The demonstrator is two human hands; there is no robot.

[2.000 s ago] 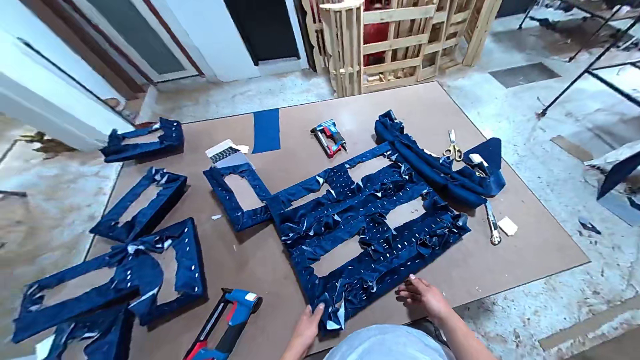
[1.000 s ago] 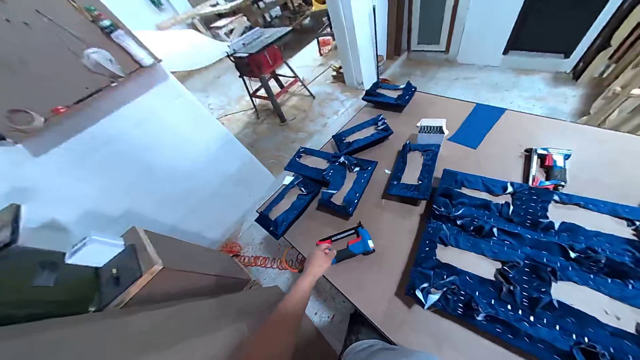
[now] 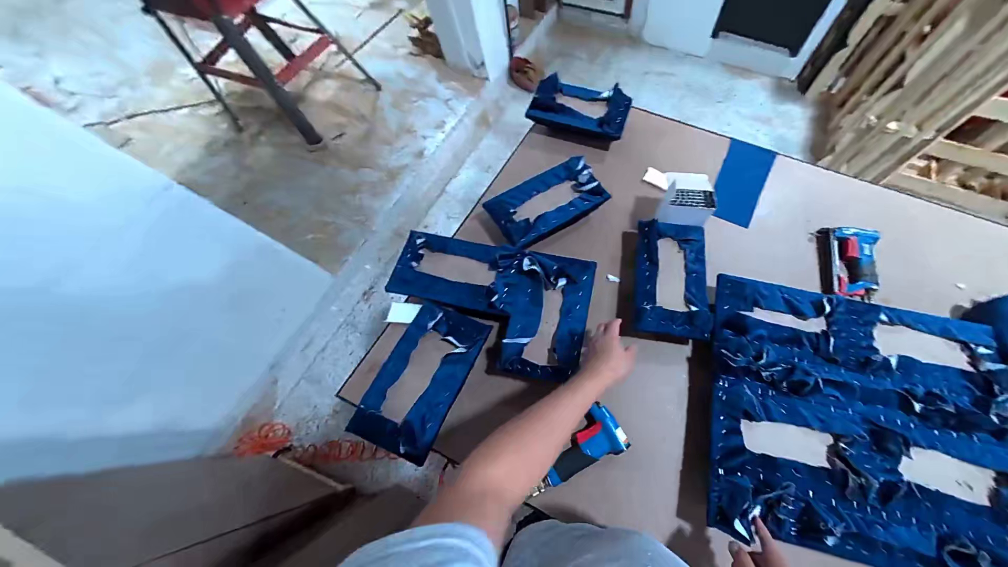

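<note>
My left hand reaches over the table beside a fabric-wrapped panel with an open centre; whether it touches the panel I cannot tell. A blue and black staple gun lies partly behind my left forearm. At the bottom, my right hand is at the corner of the large blue upholstered panel, its fingers near a loose fold; only part of the hand shows. Rows of staples dot that panel's fabric. A narrow blue frame stands against its left side. Several more wrapped frames lie to the left.
A second staple gun lies behind the large panel. A white box of staples and a flat blue fabric strip are near the far edge. An orange coiled hose runs below the table's left edge. Wooden pallets stand beyond.
My left hand, on the staple gun a second ago, has let go and is now beside a small frame. My right hand has come into view at the large panel's corner.
</note>
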